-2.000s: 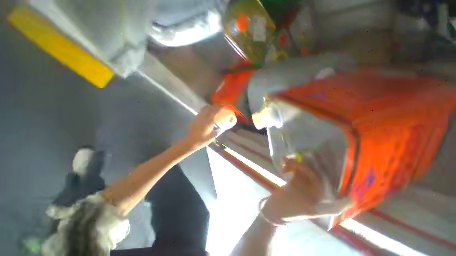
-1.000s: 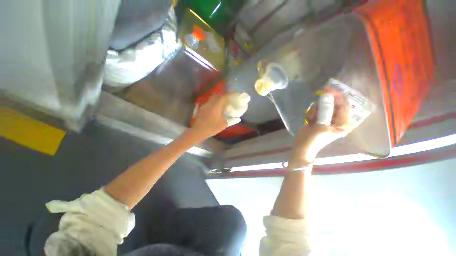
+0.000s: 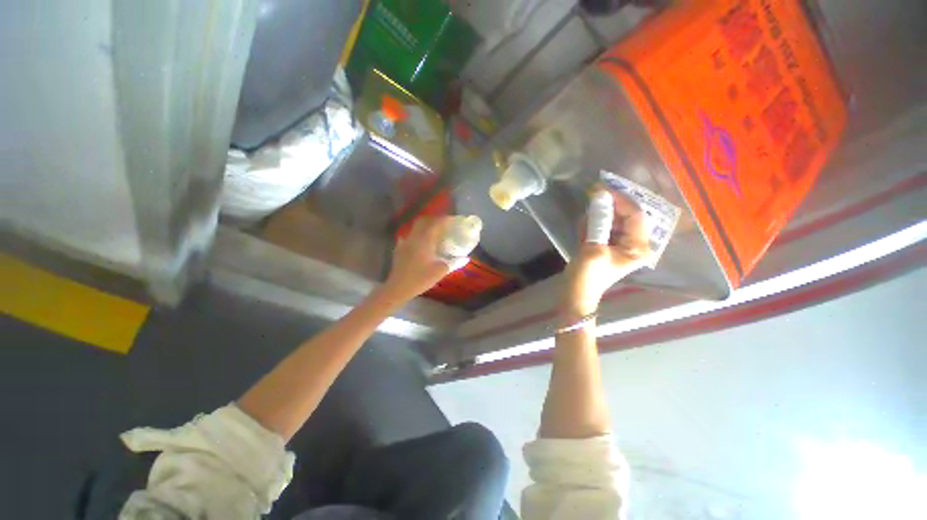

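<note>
A large silver tin with orange printed sides (image 3: pixel 737 132) is tilted on its side, its top facing left. Its pale spout (image 3: pixel 519 184) points down left towards the small pale squeeze bottle (image 3: pixel 460 237), with a gap between them. My left hand (image 3: pixel 415 262) is closed around the bottle and holds it roughly upright, below and left of the spout. My right hand (image 3: pixel 613 242), with a white finger wrap, grips the tin's top beside the white label (image 3: pixel 661 215); the part under my fingers is hidden. I cannot tell whether liquid is flowing.
A green tin (image 3: pixel 398 41) and a smaller yellow tin with an orange cap (image 3: pixel 407 120) stand behind. A grey rounded container (image 3: pixel 292 76) and a cupboard door edge (image 3: pixel 173 132) are at the left. A yellow floor line (image 3: pixel 73 305) lies lower left. My knee (image 3: pixel 447 472) shows below.
The tin has turned, showing more of its orange printed side, and its spout and my right hand have shifted left in view. My left hand and the bottle are slightly lower and further left.
</note>
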